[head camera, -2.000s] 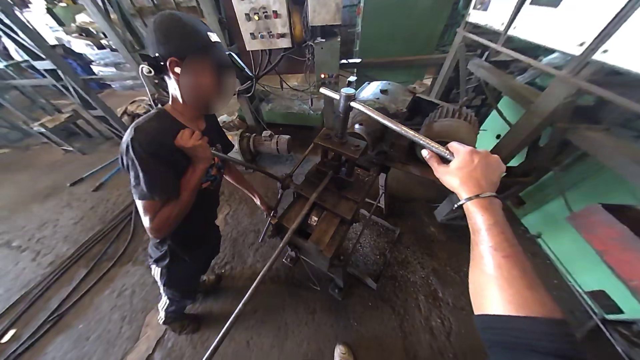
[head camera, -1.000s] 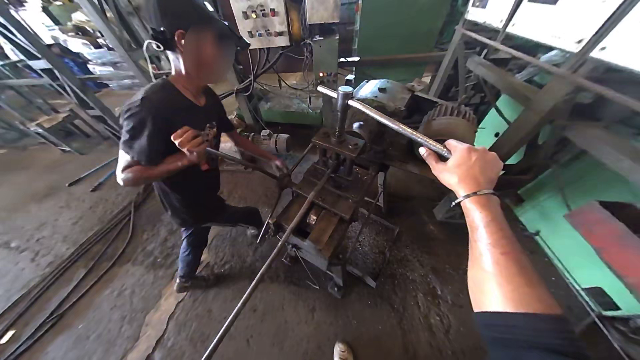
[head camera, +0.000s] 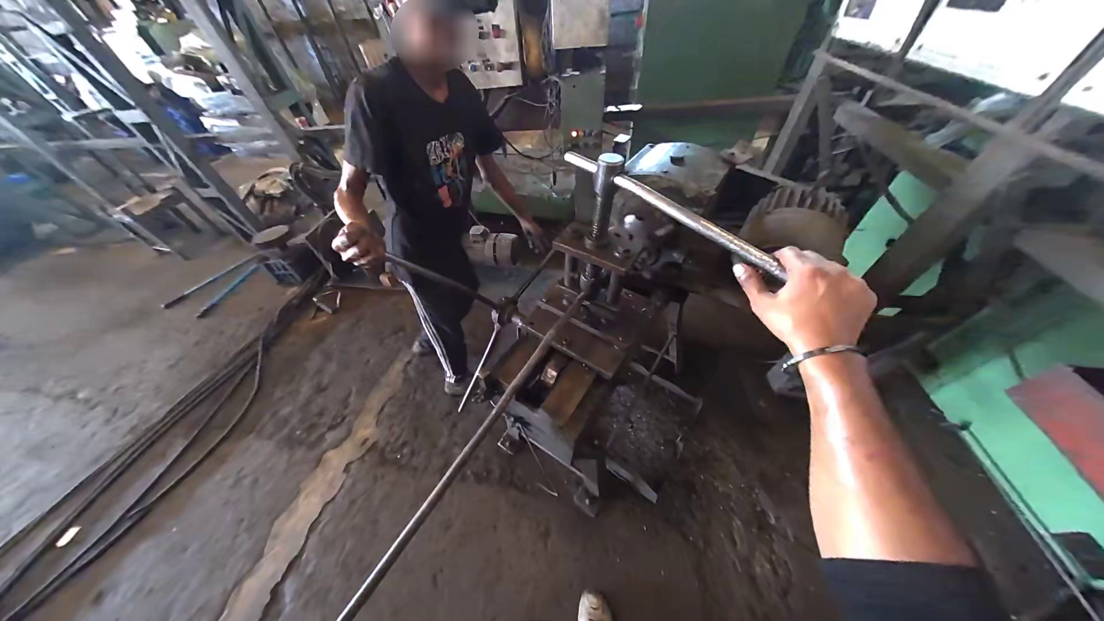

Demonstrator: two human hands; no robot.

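Observation:
My right hand (head camera: 815, 297) is closed around the end of a steel bar handle (head camera: 690, 220), which passes through the head of an upright threaded screw (head camera: 604, 203). The screw stands over a dark steel machine frame (head camera: 595, 341) on the floor. A long thin metal rod (head camera: 466, 453) slopes from the foreground up to the frame below the screw. My left hand is not in view. Across the frame a co-worker (head camera: 431, 147) grips a lever bar (head camera: 440, 280) with one hand; the other hand is near the frame's far side.
Dark hoses or cables (head camera: 207, 392) run along the floor at left. A small electric motor (head camera: 492, 247) and a large gear wheel (head camera: 793, 224) stand behind the frame. Green machinery (head camera: 992, 414) is at right. A control panel (head camera: 496, 43) stands behind the co-worker. Metal shavings (head camera: 647, 423) lie beside the frame.
The co-worker has moved from a bent, sideways stance to a more upright one facing the frame, still holding the lever bar. My right hand keeps its grip on the bar handle.

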